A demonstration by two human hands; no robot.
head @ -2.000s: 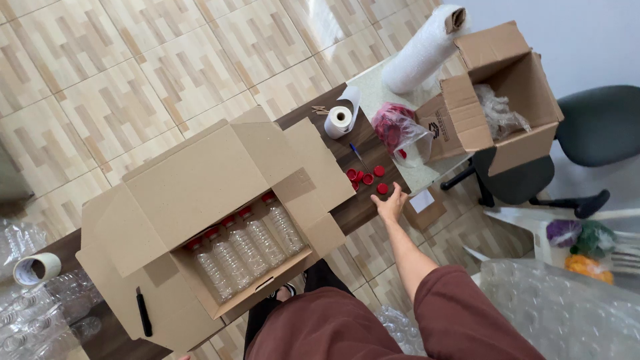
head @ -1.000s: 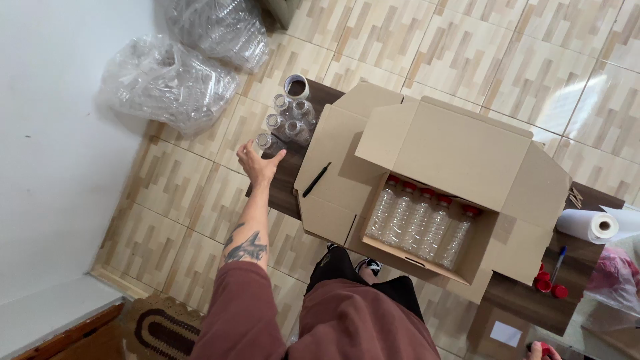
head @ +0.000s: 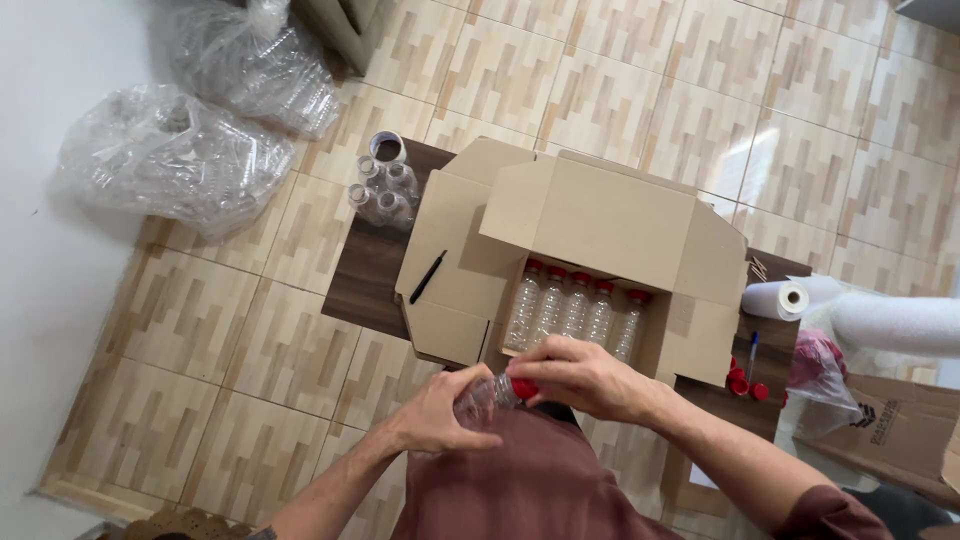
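Observation:
My left hand (head: 442, 412) is wrapped around a clear plastic bottle (head: 480, 401), held tilted in front of my shirt. The fingers of my right hand (head: 581, 375) grip a red cap (head: 523, 388) at the bottle's mouth; whether it is threaded on cannot be told. Just beyond my hands, an opened cardboard box (head: 611, 199) holds a row of several clear bottles (head: 576, 304) with red caps, lying side by side. Several uncapped bottles (head: 386, 191) stand at the table's left end. More red caps (head: 739, 386) lie right of the box.
A black utility knife (head: 428, 277) lies on the left box flap. A tape roll (head: 388, 148) stands by the uncapped bottles. At right are a label roll (head: 776, 300), a pen (head: 753, 356), bubble wrap (head: 900, 322) and another carton (head: 881, 431). Bags of bottles (head: 180, 161) rest at upper left.
My left hand has come from the uncapped bottles at the table's left end to my front, now with a bottle. My right hand, earlier by the loose caps, now holds a cap at its mouth.

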